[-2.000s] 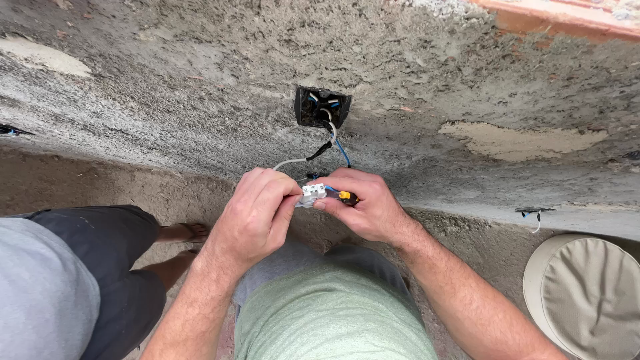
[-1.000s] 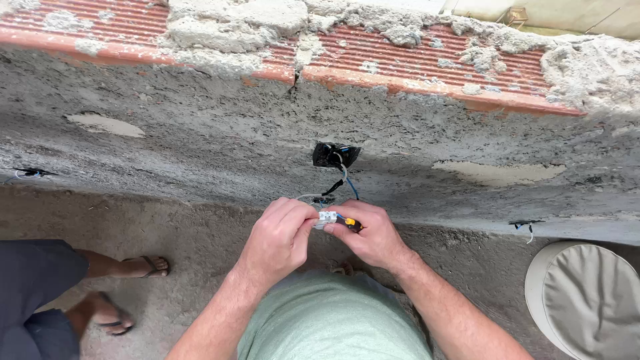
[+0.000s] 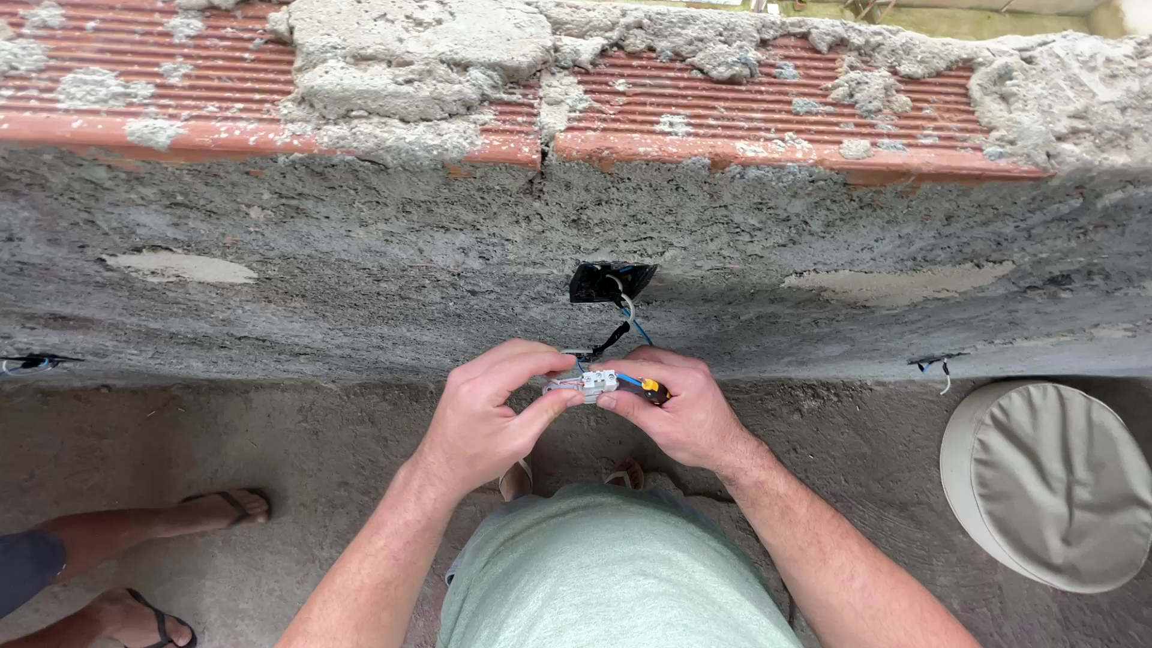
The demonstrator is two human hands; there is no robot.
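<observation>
A small white terminal block with screws (image 3: 598,382) is pinched between the fingertips of my left hand (image 3: 504,405) and my right hand (image 3: 681,409). A blue wire (image 3: 629,379) runs from its right end toward my right hand. My right hand also holds a black and yellow tool (image 3: 654,391), mostly hidden in the palm; its kind cannot be told. Above the hands, a black electrical box (image 3: 612,283) sits in the rough wall. A grey-white cable (image 3: 628,309) wrapped in black tape and a blue wire come out of it and down toward my hands.
The rendered wall (image 3: 405,270) has a hollow red brick top edge (image 3: 774,112). Further wired openings lie at left (image 3: 36,364) and right (image 3: 938,362). A round pouf with a beige-grey cover (image 3: 1048,486) stands on the floor at right. A person's sandalled feet (image 3: 238,508) are at lower left.
The view has shifted so that the brick top of the wall shows, which it barely did two seconds ago. Both hands still hold the terminal block. The other person's legs appear farther left in view.
</observation>
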